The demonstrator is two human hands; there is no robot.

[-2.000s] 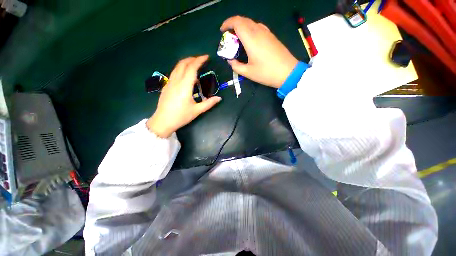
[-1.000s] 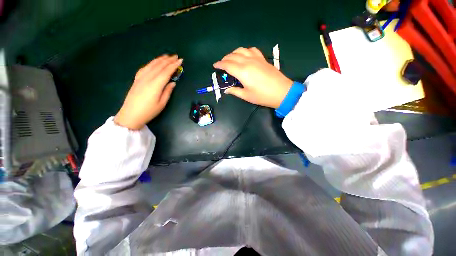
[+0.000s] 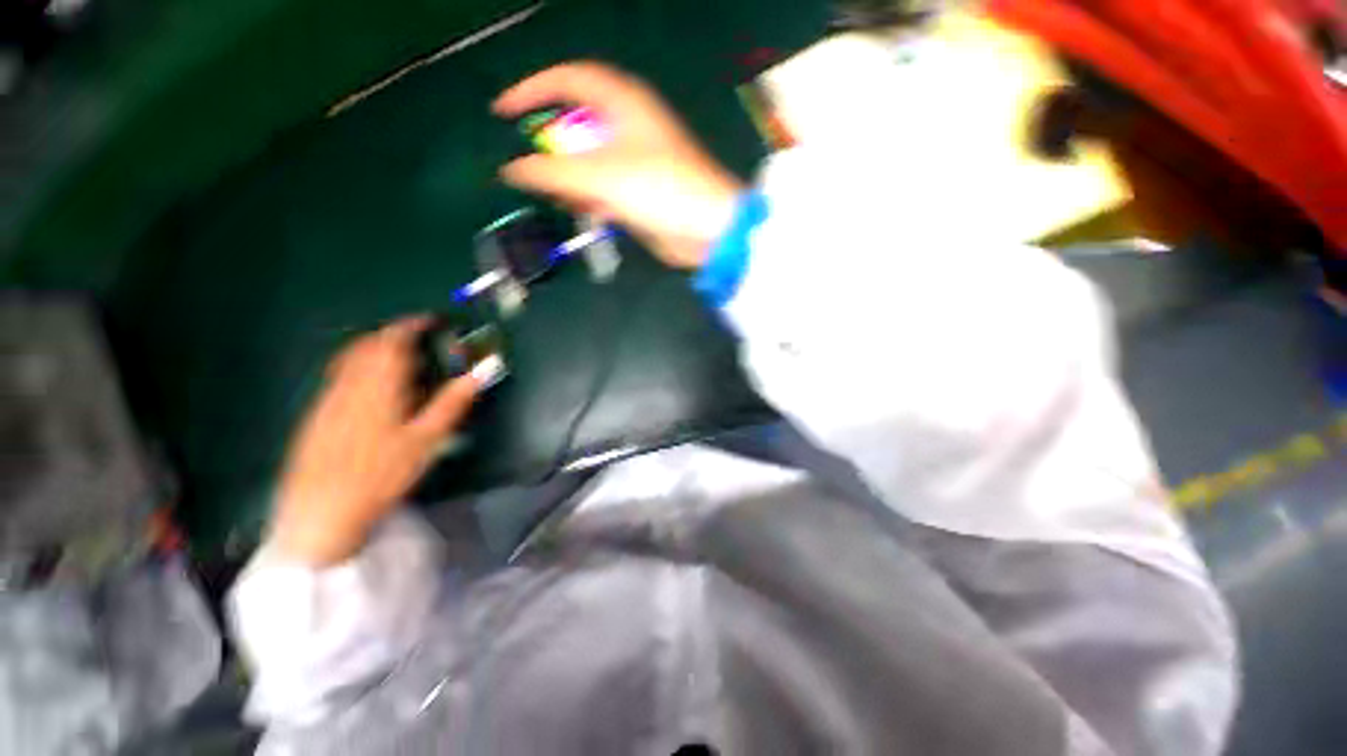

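The view is blurred. My right hand (image 3: pixel 635 155) holds a smartwatch with a bright pink and yellow lit screen (image 3: pixel 573 132) between thumb and fingers, above the mat. A dark-screened watch (image 3: pixel 520 244) lies along the blue stick (image 3: pixel 579 244), between two white tape strips. My left hand (image 3: pixel 362 436) is nearer my body at the left, with its thumb and fingers around another watch (image 3: pixel 470 355), whose screen is partly hidden.
A dark green mat (image 3: pixel 281 236) covers the bench. A thin black cable (image 3: pixel 591 392) runs to its near edge. Paper (image 3: pixel 960 89) with a dark watch (image 3: pixel 1056 121) lies at the right, beside red trays (image 3: pixel 1226 104). A grey instrument (image 3: pixel 67 428) stands at left.
My right hand has moved off the taped spot, farther out, with the lit watch. The dark watch there is uncovered. My left hand has come nearer to me, onto another watch. The view has shifted.
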